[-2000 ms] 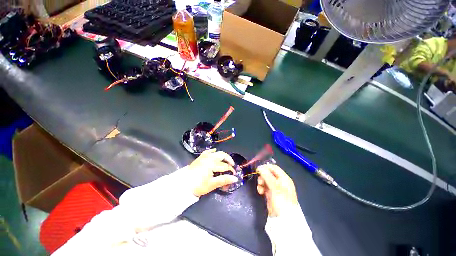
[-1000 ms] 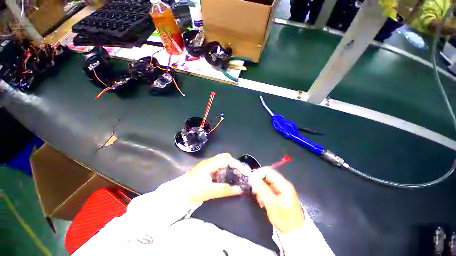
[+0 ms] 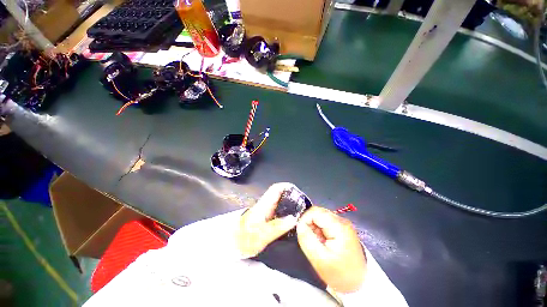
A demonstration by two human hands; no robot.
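Observation:
My left hand [image 3: 261, 225] holds a small dark round module [image 3: 290, 202] with a silvery speckled face, over the dark bench mat. My right hand [image 3: 331, 240] is against the module's right side, fingertips pinched together; what they pinch is hidden. A red lead [image 3: 345, 208] sticks out to the right behind my right hand. Another wired unit [image 3: 233, 160] stands on the mat beyond my left hand, with a red-and-white twisted lead sticking up and thin orange wires with a small tip at its right.
A blue air blow gun [image 3: 366, 153] and grey hose [image 3: 480, 211] lie at right. Wired units [image 3: 195, 90] cluster at upper left near a black tray [image 3: 135, 24], orange bottle [image 3: 198, 27] and cardboard box [image 3: 282, 24]. A red stool [image 3: 127, 249] is below the bench edge.
From two seconds ago to now, the module has been lifted and turned in my left hand. My right hand has closed in beside it. The view has shifted, and the fan is out of it.

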